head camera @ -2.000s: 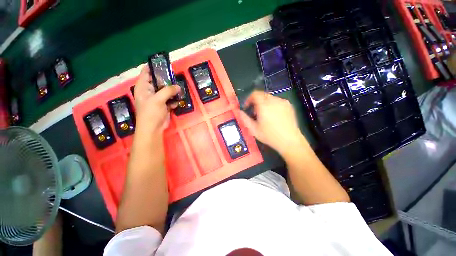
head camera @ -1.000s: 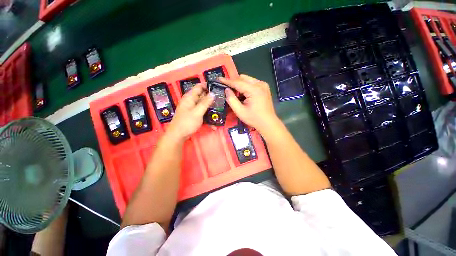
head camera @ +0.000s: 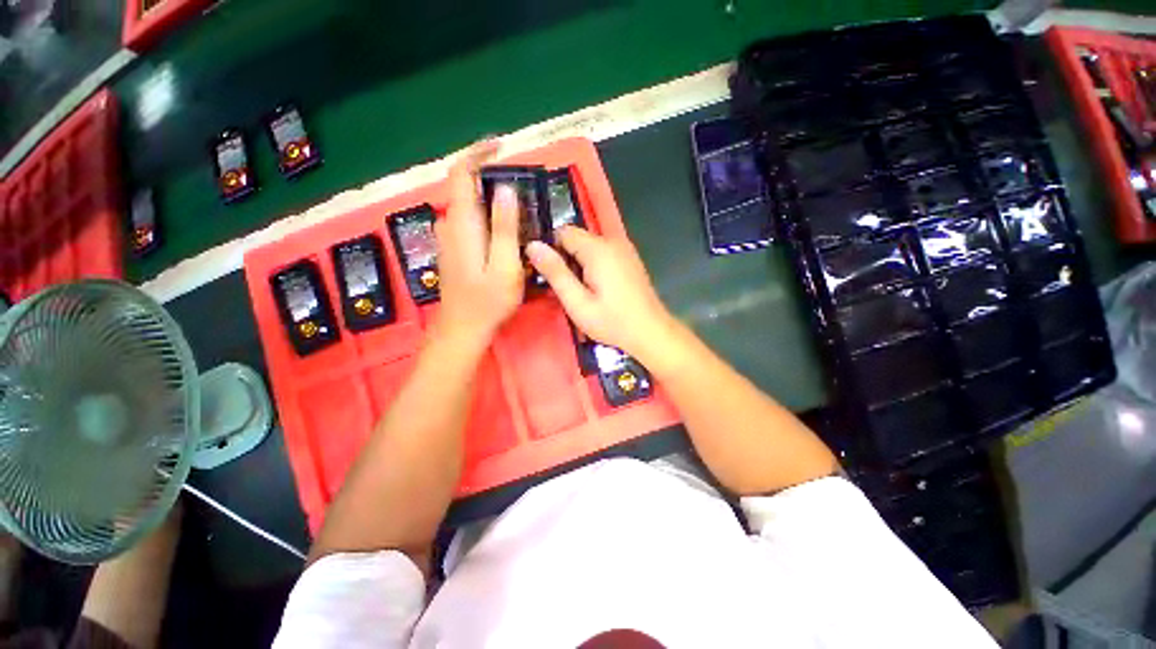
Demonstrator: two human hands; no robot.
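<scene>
Both bare hands are over the upper right part of a red tray (head camera: 380, 368). My left hand (head camera: 482, 260) grips a dark handset unit (head camera: 517, 190) with its fingers across the face. My right hand (head camera: 596, 279) touches the same unit at its lower right side, thumb and fingers pressed to it. Several handset units lie in the tray's upper row, among them one at the left end (head camera: 304, 308). Another, with a pale screen, lies in the lower right pocket (head camera: 621, 375), partly hidden by my right hand. The held unit's lower end is hidden.
A green conveyor belt (head camera: 418, 89) carries handsets (head camera: 292, 140) and another red tray (head camera: 64, 209). A smartphone (head camera: 733, 186) and glossy black blister trays (head camera: 938, 254) lie at right. Another red tray (head camera: 1109, 114) is far right. A fan (head camera: 102, 418) stands at left; another person's arm (head camera: 133, 577) shows below it.
My left hand first held a unit above the tray; then both hands met on it. Since then they have moved slightly left and up, with left fingers flat over its face. Belt handsets have shifted right.
</scene>
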